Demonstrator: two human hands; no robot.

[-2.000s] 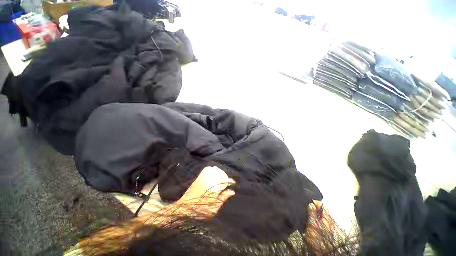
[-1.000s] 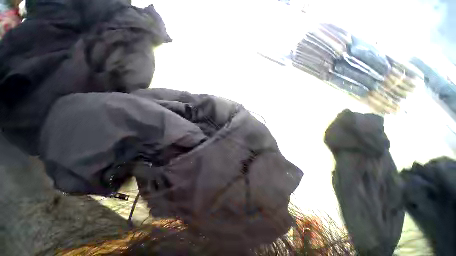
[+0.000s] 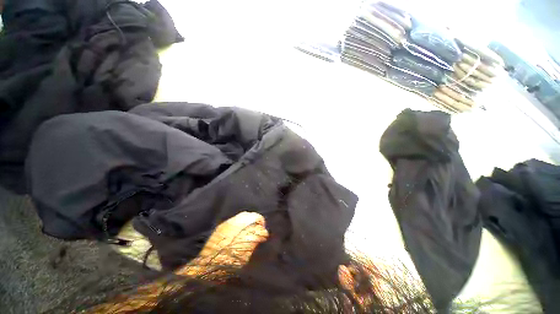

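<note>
A dark grey jacket point(image 3: 239, 178) lies bunched in front of me on the pale table. Its zip point(image 3: 105, 222) shows at the lower left, with a short drawcord point(image 3: 147, 254) beside it. My left hand point(image 3: 236, 236) is at the jacket's near side, its fingers curled on the cloth; its fingertips are partly hidden in the folds. My right hand point(image 3: 353, 277) is at the jacket's lower right edge, small, blurred and mostly hidden by hair hanging across the bottom. Whether it grips the cloth does not show. No tool is visible.
A dark jacket pile point(image 3: 46, 80) stands at the upper left, touching the jacket. Separate dark garment pieces point(image 3: 433, 202) lie at the right, with another point(image 3: 528, 214) beside them. Folded stacks point(image 3: 417, 55) are at the far right of the white table point(image 3: 245, 67). Speckled floor point(image 3: 31, 251) shows lower left.
The view has shifted, so everything sits further left and higher. The jacket's near part has been turned and spread flatter. My left hand, hidden one second ago, shows again.
</note>
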